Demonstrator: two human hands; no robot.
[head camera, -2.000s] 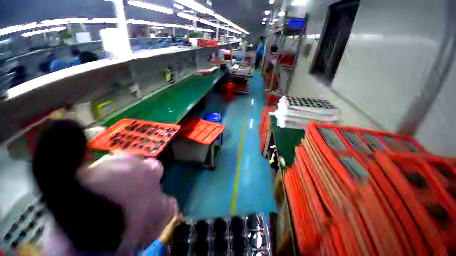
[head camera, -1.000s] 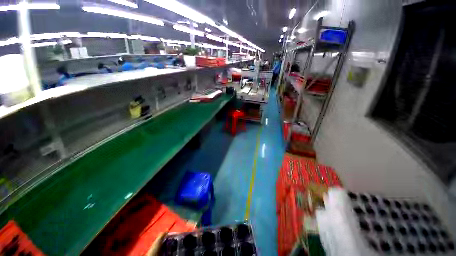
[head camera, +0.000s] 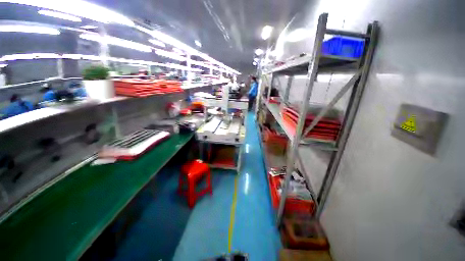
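Observation:
The far edge of a tray with dark round pockets just shows at the bottom edge of the view, cut off by the frame. The rest of the tray is out of the picture. Neither my left hand nor my right hand is in view, so how the tray is held cannot be seen.
A green bench with a tray stack runs along the left. A red stool stands beside it. A metal shelf rack with red trays is at the right. The blue floor aisle leads to a person in blue.
The view has moved forward along the aisle. The tray has sunk almost out of the bottom edge. The blue stool and the right-hand tray stacks have left the view; the red stool and rack look nearer.

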